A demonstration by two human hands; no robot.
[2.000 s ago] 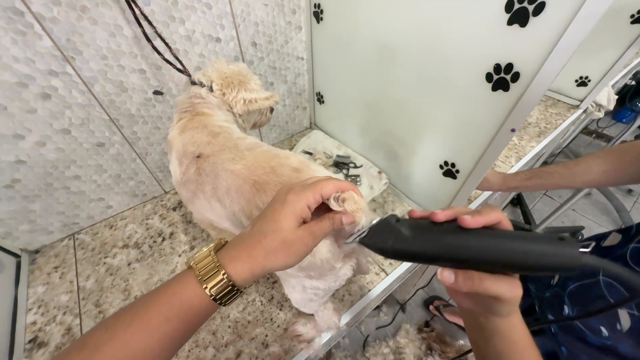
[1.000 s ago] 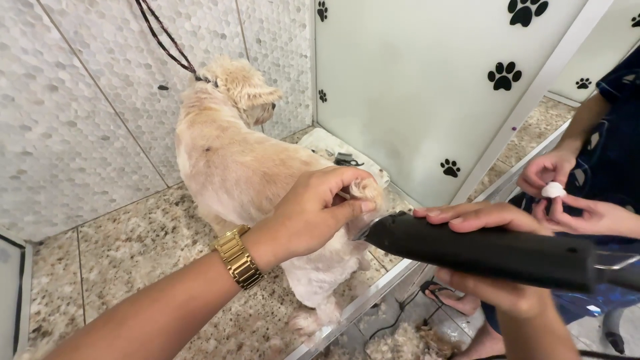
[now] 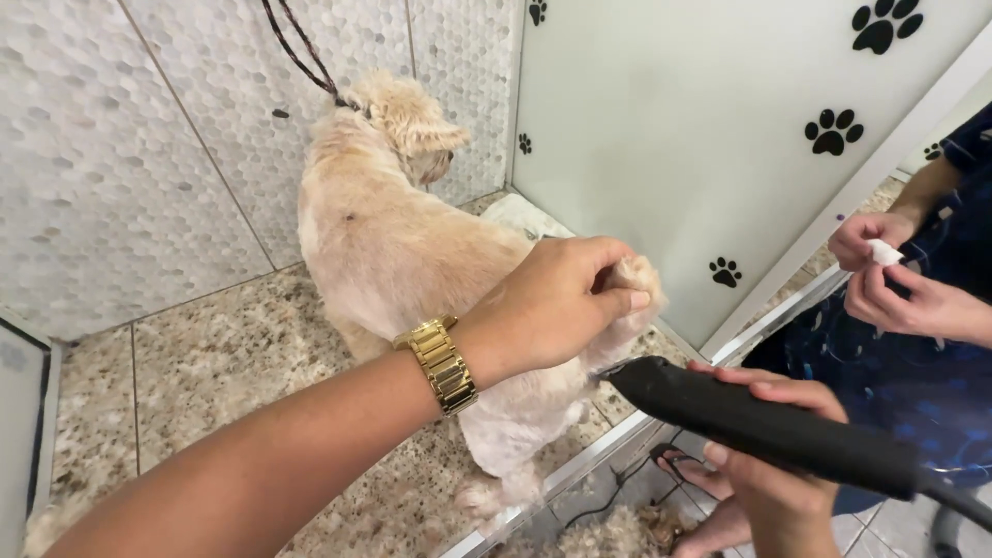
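A cream-coloured dog with short-clipped body fur stands on a speckled stone surface, its head turned away to the right. My left hand, below a gold wristwatch, grips the dog's raised hind paw between thumb and fingers. In my right hand is a black corded hair clipper; its blade end touches or nearly touches the fur of the hind leg below the held paw. A dark cord loop runs up from the dog's neck.
A pale panel with paw prints rises behind the dog. At the right, a co-worker's hands hold a small white piece. A metal edge borders the surface; cut fur and a cable lie on the floor. A white cloth lies behind the dog.
My right hand has brought the clipper lower, from beside the held paw to further down the leg. The co-worker's two hands, one arm earlier at the edge, now come together around a small white piece.
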